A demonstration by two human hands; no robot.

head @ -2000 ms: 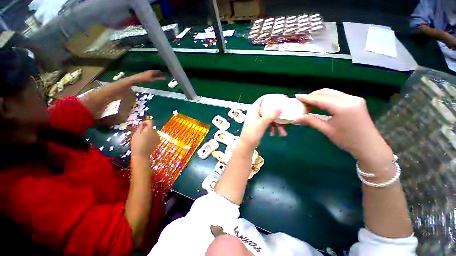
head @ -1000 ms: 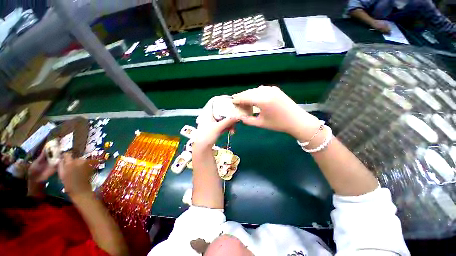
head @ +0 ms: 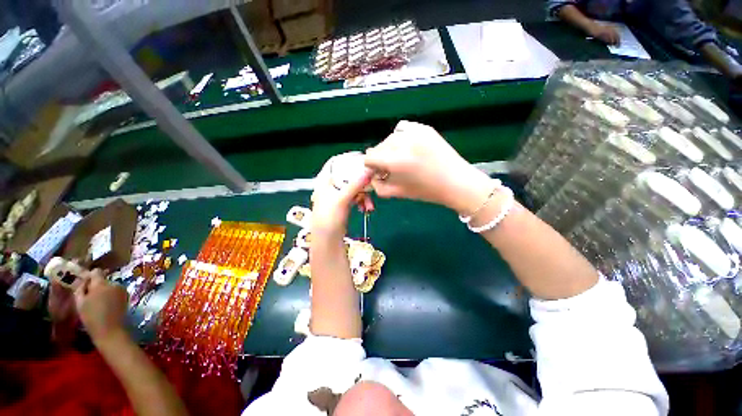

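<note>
My left hand (head: pixel 332 195) and my right hand (head: pixel 411 166) meet above the bench. My left hand holds a cream plastic unit (head: pixel 348 167), mostly covered by the fingers. My right fingers press together against its right end; whether they grip it is hidden. A thin line, perhaps a wire, hangs below the hands. Cream housings (head: pixel 290 266) lie loose beside and behind my left forearm, with a cream and brown piece (head: pixel 366 266) to its right.
A tall stack of clear blister trays (head: pixel 635 195) stands at right. An orange strip sheet (head: pixel 221 280) and scattered white bits lie left, beside a person in red holding a cream unit (head: pixel 65 273). A slanted grey post (head: pixel 163 106) rises behind. A filled tray (head: pixel 370 50) is across the belt.
The view has turned right, then shifted slightly. My hands stay on the unit; my right hand has closed in more tightly at its right end. The neighbour now holds a cream unit.
</note>
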